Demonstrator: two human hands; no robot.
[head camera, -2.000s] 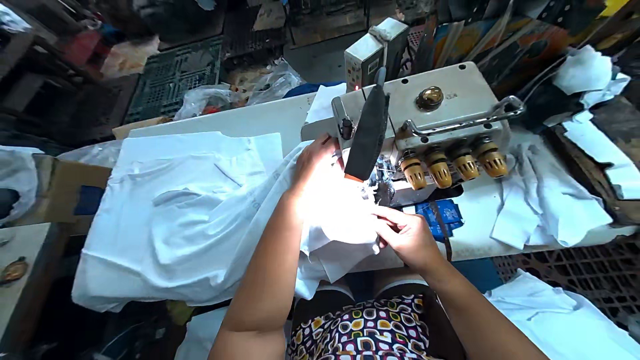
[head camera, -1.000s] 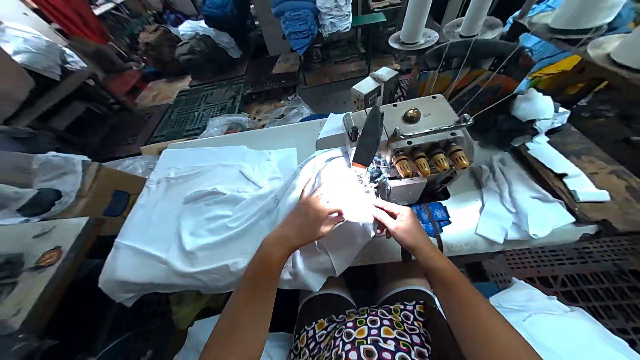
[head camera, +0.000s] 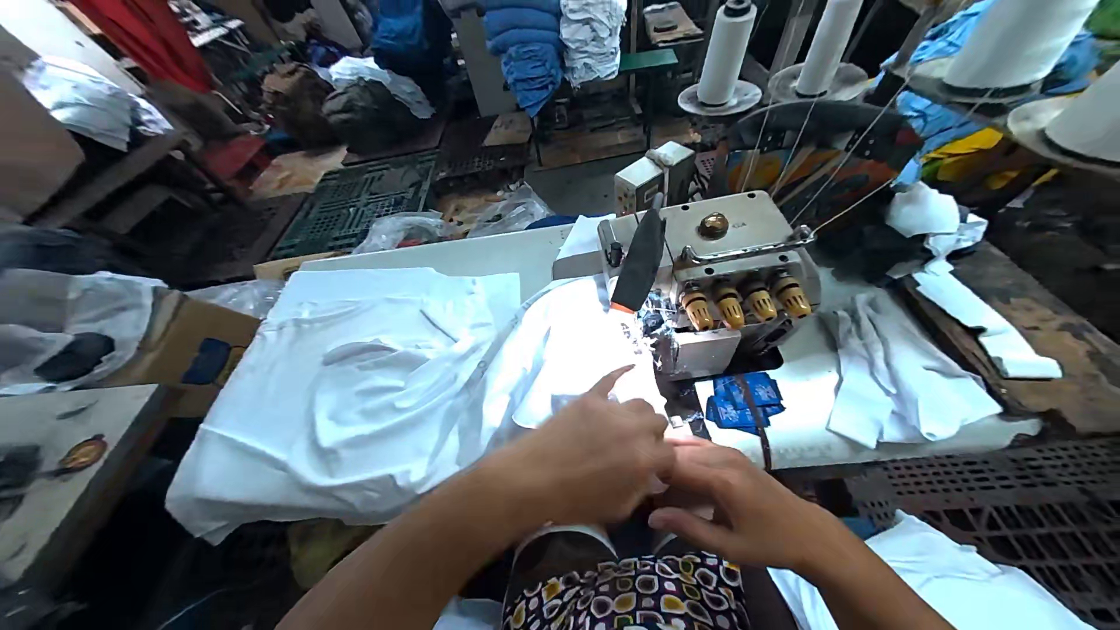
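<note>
White fabric (head camera: 394, 376) spreads over the left of the table and runs under the bright lamp at an overlock sewing machine (head camera: 726, 254). My left hand (head camera: 604, 446) lies in front of the needle area, one finger extended over the fabric and the others curled. Against its right side is my right hand (head camera: 726, 494), thumb apart, its fingertips hidden near the left hand. Whether either hand pinches the fabric edge cannot be made out. Blue labels (head camera: 744, 402) under a dark band lie right of the hands, on the table's front edge.
Folded white cloth pieces (head camera: 906, 372) lie at the table's right. Thread cones (head camera: 726, 57) stand behind the machine, with threads running down to it. A cardboard box (head camera: 206, 337) with plastic is at the left. A plastic crate (head camera: 1006, 499) and more white cloth (head camera: 945, 577) are at lower right.
Both hands have come back from the needle area toward my lap and now meet in front of the machine. The view has tilted up, showing the thread cones.
</note>
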